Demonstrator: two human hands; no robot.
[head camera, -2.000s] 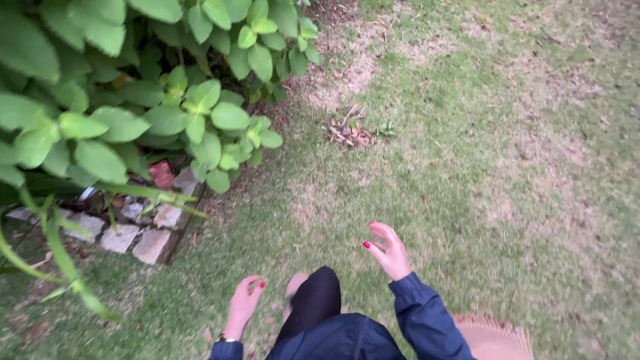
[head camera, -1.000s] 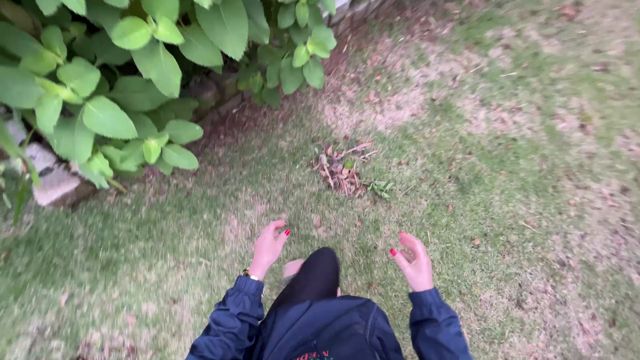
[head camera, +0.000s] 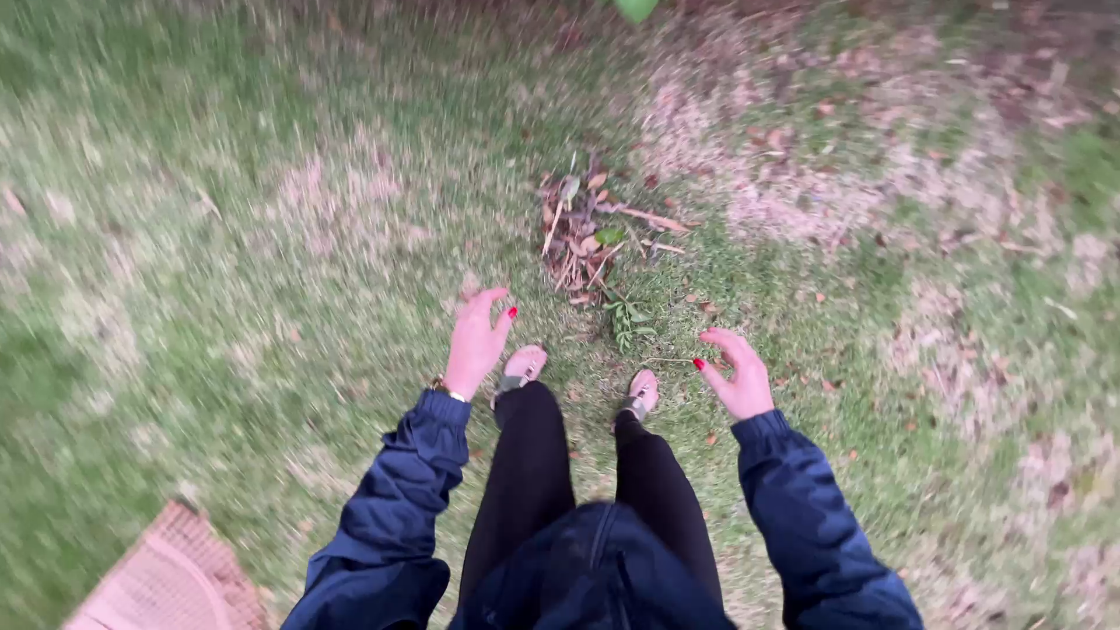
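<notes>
A pile of dry leaves and twigs (head camera: 582, 241) lies on the grass in front of my feet, with one bright green leaf on it. A green leafy sprig (head camera: 627, 322) lies at its near edge. My left hand (head camera: 479, 341), fingers apart and holding nothing, hovers to the left of the pile, above the grass. On the right, my right hand (head camera: 737, 372) is likewise raised with its fingers apart and nothing in it. Both hands have red nails and come out of dark blue sleeves.
My sandalled feet (head camera: 643, 394) stand on the lawn between my hands. A pinkish-brown woven mat or similar fringed thing (head camera: 171, 577) lies at the lower left. The tip of a green leaf (head camera: 636, 9) shows at the top edge. Patches of dry grass and scattered leaves surround me.
The view has turned and shifted strongly; the leafy shrub and the edging bricks are out of sight. Both my feet now show near the leaf pile. My hands remain empty.
</notes>
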